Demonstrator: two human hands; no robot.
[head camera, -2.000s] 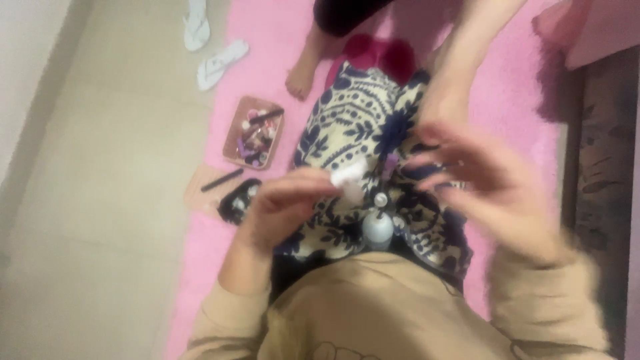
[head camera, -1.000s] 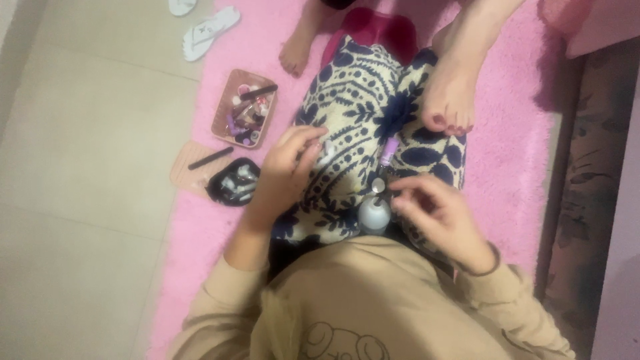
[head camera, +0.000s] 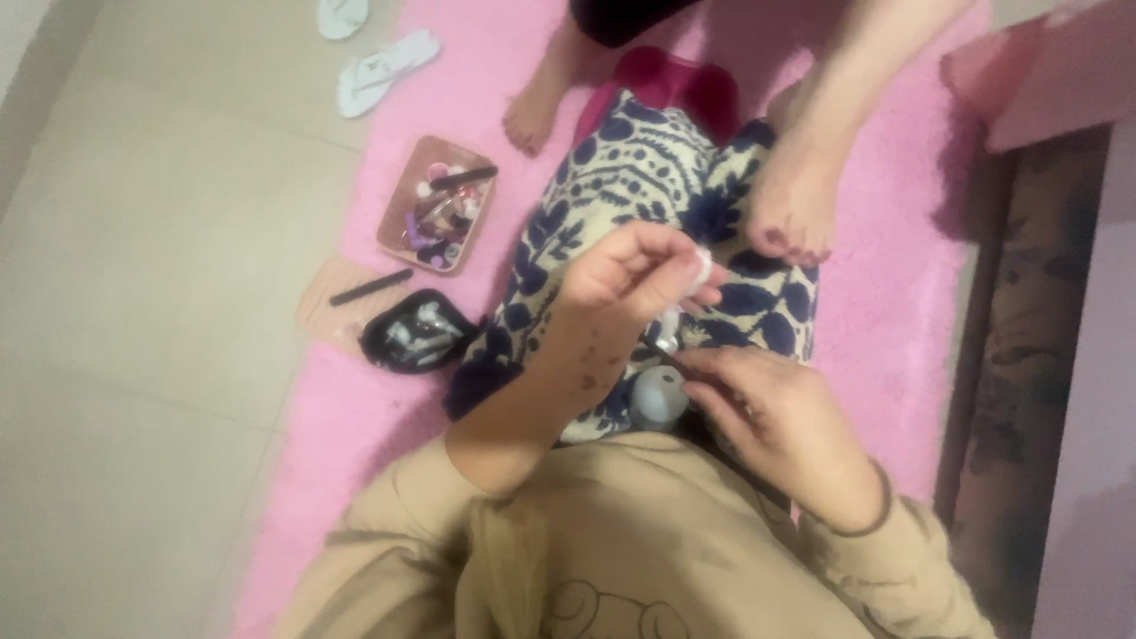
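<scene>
My left hand pinches a small white wad, perhaps cotton, between thumb and fingers above my lap. In my right hand is a thin dark stick, its tip pointing up and left below the left hand. Between my legs, beside the right fingertips, stands a pale rounded bottle. A small whitish object shows just above it, partly hidden. A blue-and-cream patterned cloth covers my lap, and another person's bare foot rests on it at the right.
A pink basket of small bottles and tools lies on the pink mat at the left. Near it are a black pouch and a dark flat stick. White flip-flops and the person's other foot are farther up.
My left hand has moved right, over the middle of my lap, with the white wad now plain in it. The right hand now holds a thin dark stick.
</scene>
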